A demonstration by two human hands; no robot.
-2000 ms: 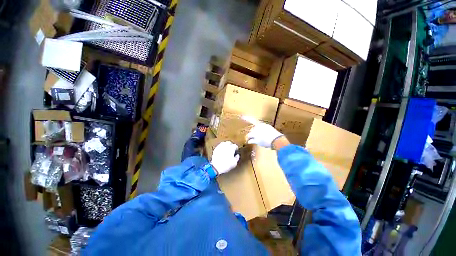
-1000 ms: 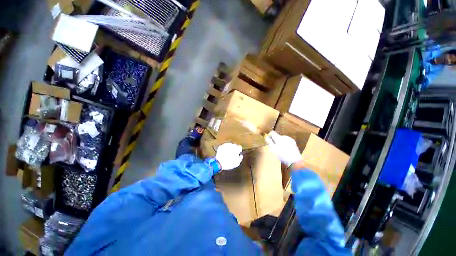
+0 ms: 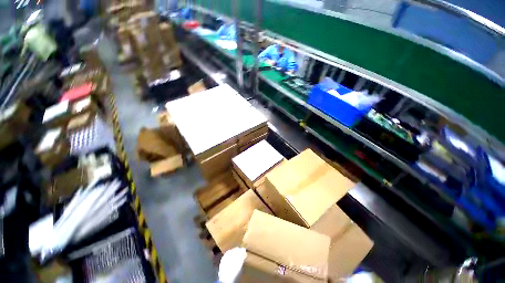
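A brown carton with raised flaps stands low in the middle of the view, tilted by the lens. My left hand, in a white glove, is at the carton's left side near the bottom edge, blurred; its fingers cannot be made out. A small white and blue patch at the bottom edge, right of the carton, looks like part of my right hand, almost all cut off. What either hand holds is hidden. A closed taped carton stands just behind the flaps.
A white-topped carton stack and a smaller white-topped carton stand behind. A conveyor line with a blue bin runs along the right; people in blue sit there. Crates of parts and yellow-black floor tape are on the left.
The view has swung up toward the far end of the line. Carton flaps now stand raised where the taped top was. My hands have dropped to the bottom edge of the view.
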